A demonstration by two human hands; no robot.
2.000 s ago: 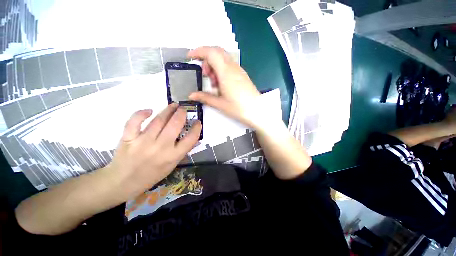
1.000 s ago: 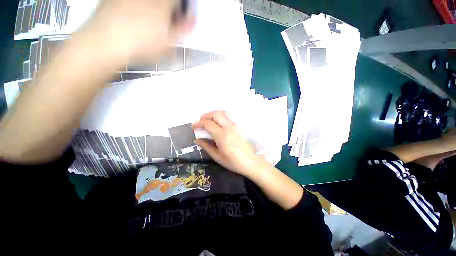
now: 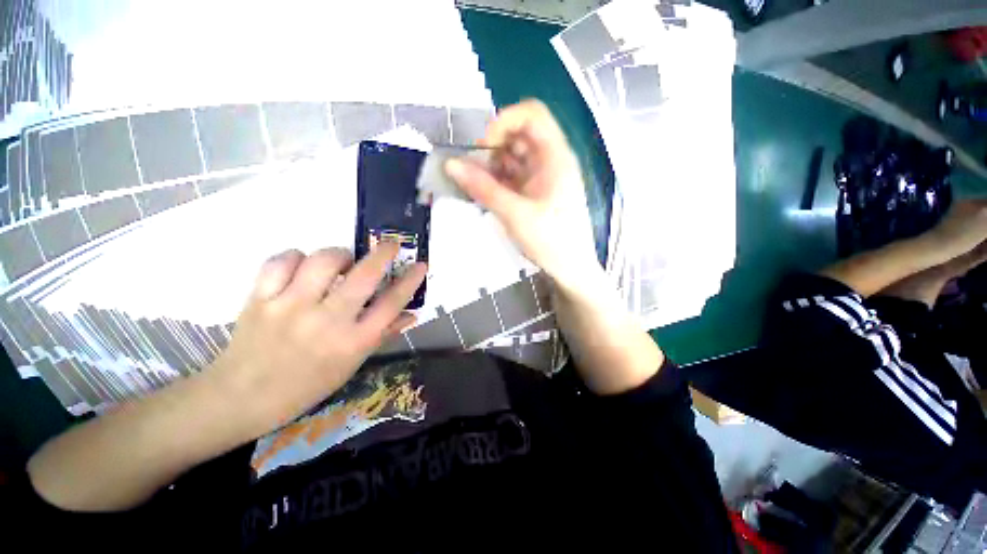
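A black keypad phone (image 3: 390,189) lies upright on the white sticker sheets, its dark screen bare. My left hand (image 3: 325,314) rests on its lower half, fingertips on the keys, pressing it against the sheets. My right hand (image 3: 530,189) pinches a grey screen film (image 3: 442,175) between thumb and fingers, tilted and a little blurred, just above the phone's upper right edge. I cannot tell whether the film touches the phone. Fanned sticker sheets (image 3: 162,146) with grey rectangles lie around and under the phone.
A side pile of white sheets (image 3: 676,184) lies on the green tabletop (image 3: 774,206) to the right. Beyond it are a black shiny heap (image 3: 882,195) and another worker's arm and black striped sleeve (image 3: 882,346). A grey bar crosses the upper right.
My left hand has come back from the upper left and is now on a phone. My right hand has moved up from the lower sheets and now holds a grey film beside the screen.
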